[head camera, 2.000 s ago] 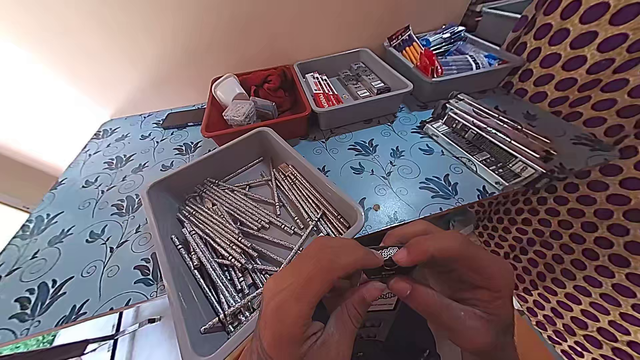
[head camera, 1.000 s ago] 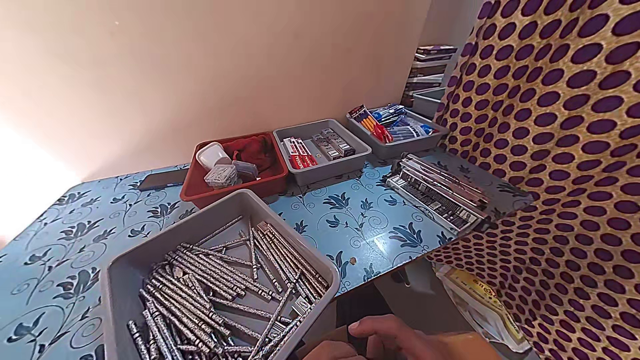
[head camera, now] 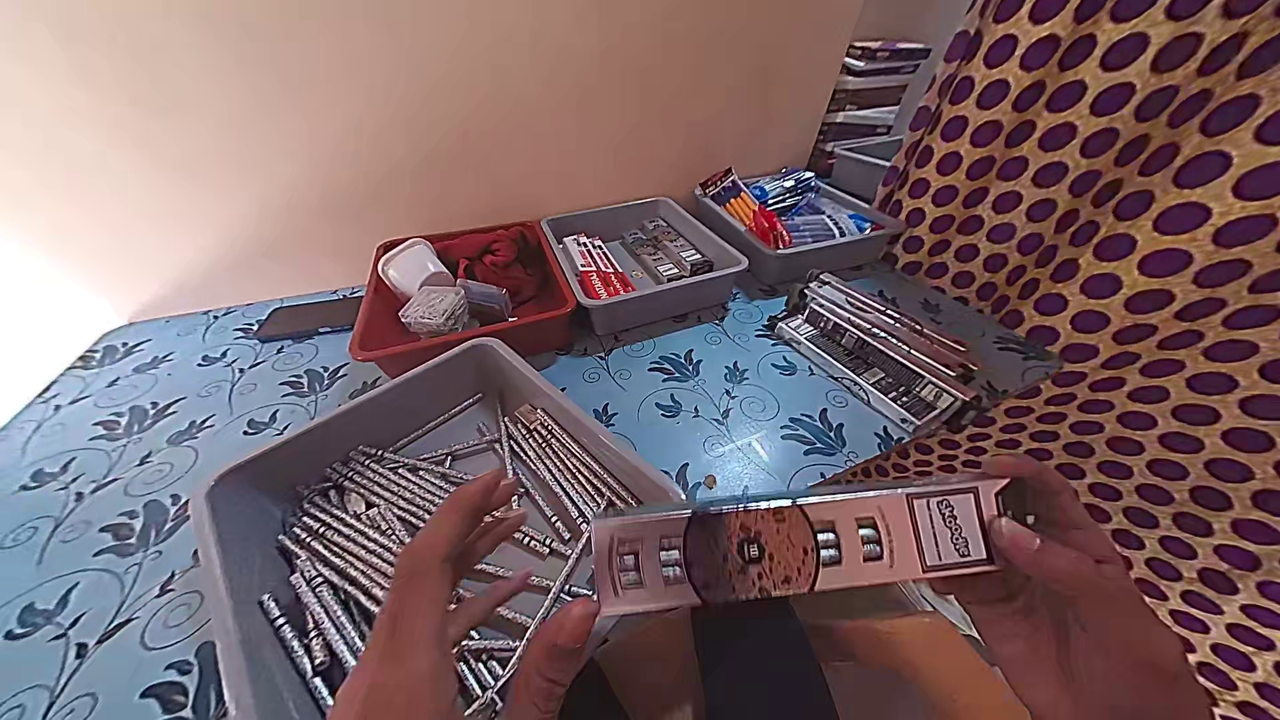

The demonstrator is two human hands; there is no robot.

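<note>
My right hand grips the right end of a long pink pencil box, its thumb on the front face. Small cut-outs in the box show pencil ends, and a brown round picture fills its middle. At the box's left end, my left hand has its fingers spread, with the thumb tip close to the lower corner; whether it touches cannot be told. Behind that hand, a grey plastic tray holds many silver-patterned pencils lying loose at mixed angles.
On the blue floral table stand a red tray with a white container and red cloth, a grey tray of small boxes, and another grey tray of pens. Flat pencil boxes lie near the polka-dot curtain.
The pink pencil box has come up into view in my right hand; one second ago no box showed in the hand at the bottom edge. My left hand has come in over the pencil tray.
</note>
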